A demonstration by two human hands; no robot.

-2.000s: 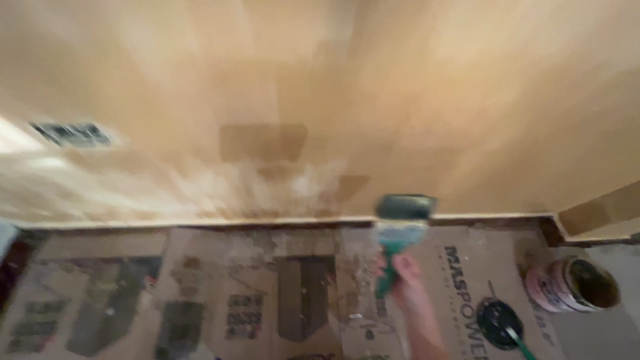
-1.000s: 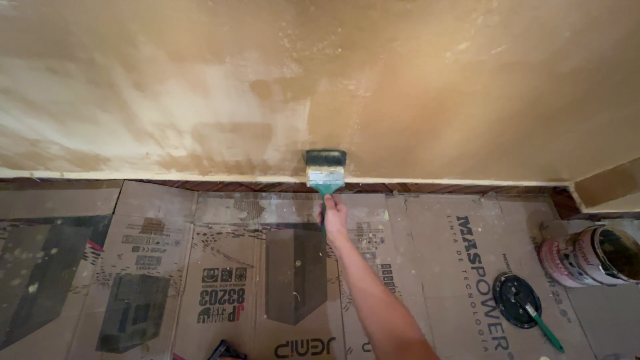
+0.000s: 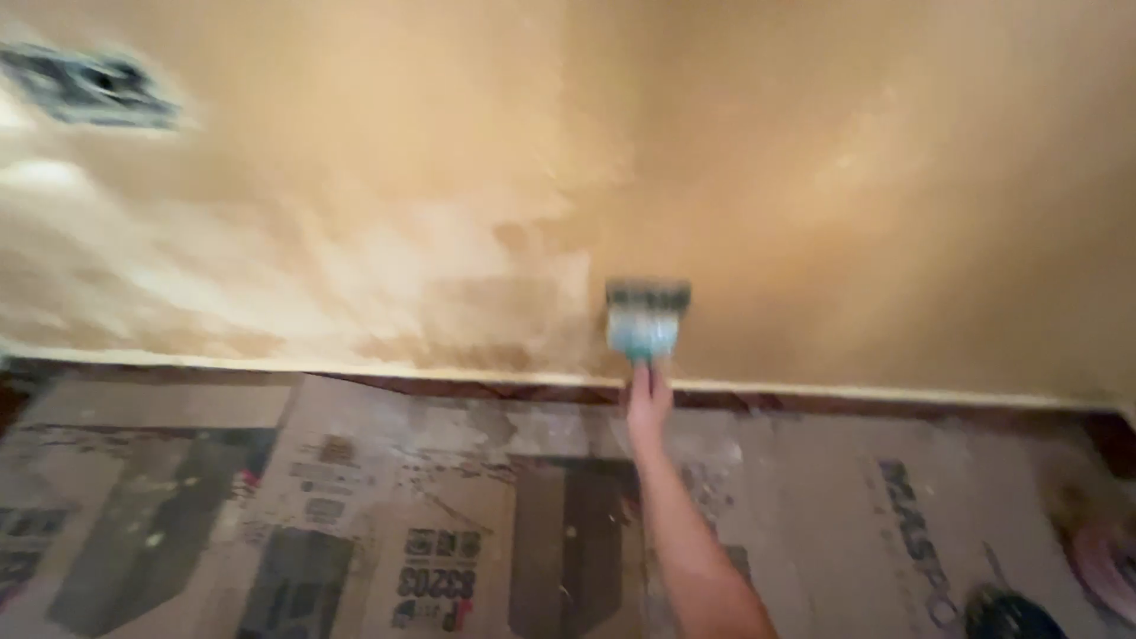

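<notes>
My right hand (image 3: 650,399) is closed around the handle of a wide, flat paintbrush (image 3: 645,319) with a green handle and dark bristles. The bristles point up and lie at or close to the lower part of the wall (image 3: 781,222); blur hides whether they touch. Left of the brush, the wall is blotchy, with pale and darker tan patches; to the right its tan is more even. My left hand is out of view.
Printed flattened cardboard (image 3: 799,497) covers the floor along the wall's pale bottom edge (image 3: 524,377). A blurred bucket (image 3: 1109,559) stands at the right, near a round dark lid or dish (image 3: 1012,614). An uncovered electrical box (image 3: 93,86) sits at upper left.
My right hand, still holding the brush, has moved right along the wall since one second ago. The view has shifted, bringing the electrical box back in.
</notes>
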